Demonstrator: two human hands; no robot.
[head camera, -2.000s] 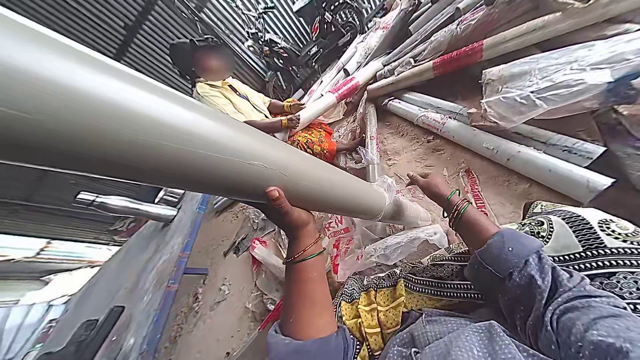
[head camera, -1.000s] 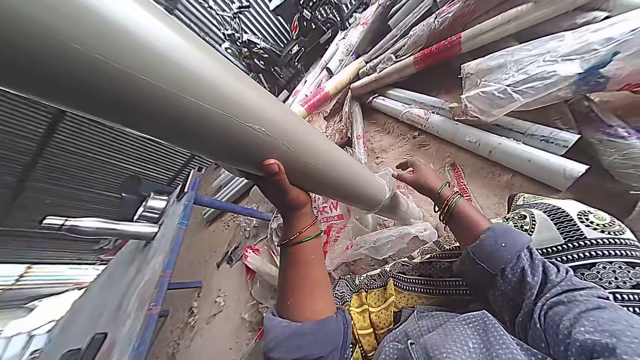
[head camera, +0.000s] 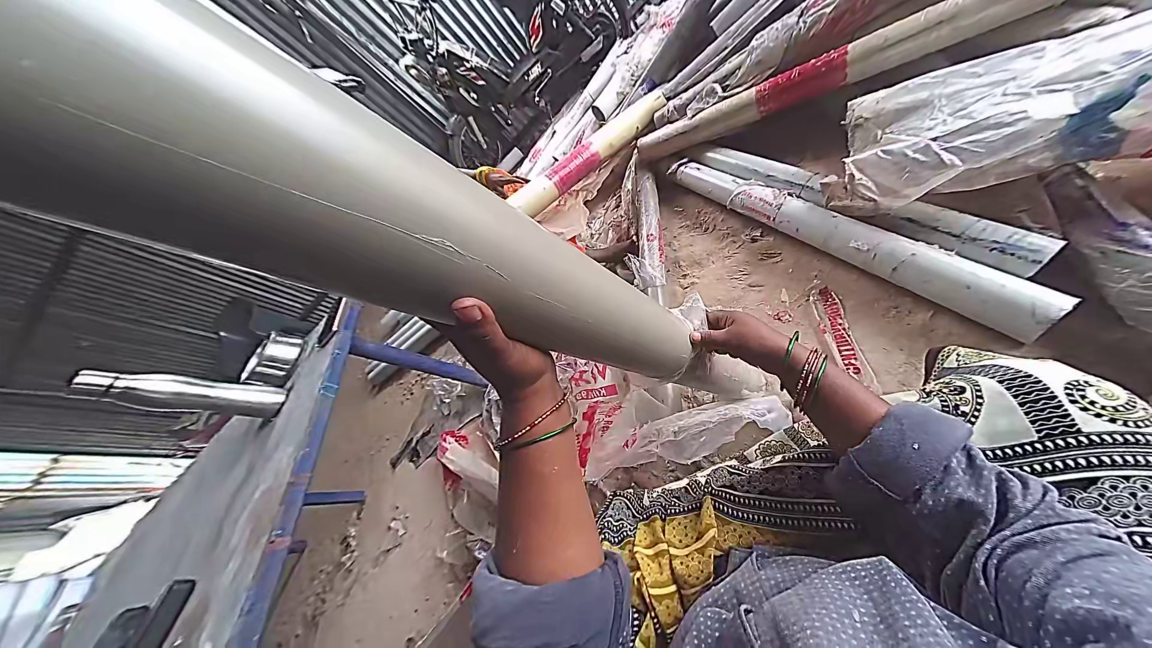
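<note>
A thick grey plastic pipe (head camera: 360, 207) runs from the upper left down to the middle of the head view. My left hand (head camera: 508, 351) supports it from below, thumb up along its side and the other fingers hidden behind it. At the pipe's lower end, my right hand (head camera: 738, 337) pinches a bit of clear plastic wrap (head camera: 691, 317) between thumb and fingers. More crumpled wrap with red print (head camera: 603, 405) lies beneath that end.
Wrapped and bare pipes (head camera: 882, 252) lie on the dirt floor at the upper right. A blue-edged table (head camera: 301, 486) with a steel bottle (head camera: 180, 393) stands at left. Motorcycles (head camera: 486, 81) stand by a corrugated wall. Another person's hand (head camera: 495, 180) shows behind the pipe.
My right hand, apart from the pipe two seconds ago, has moved to the wrap at its end. The other person, in plain view then, is now mostly hidden behind the pipe.
</note>
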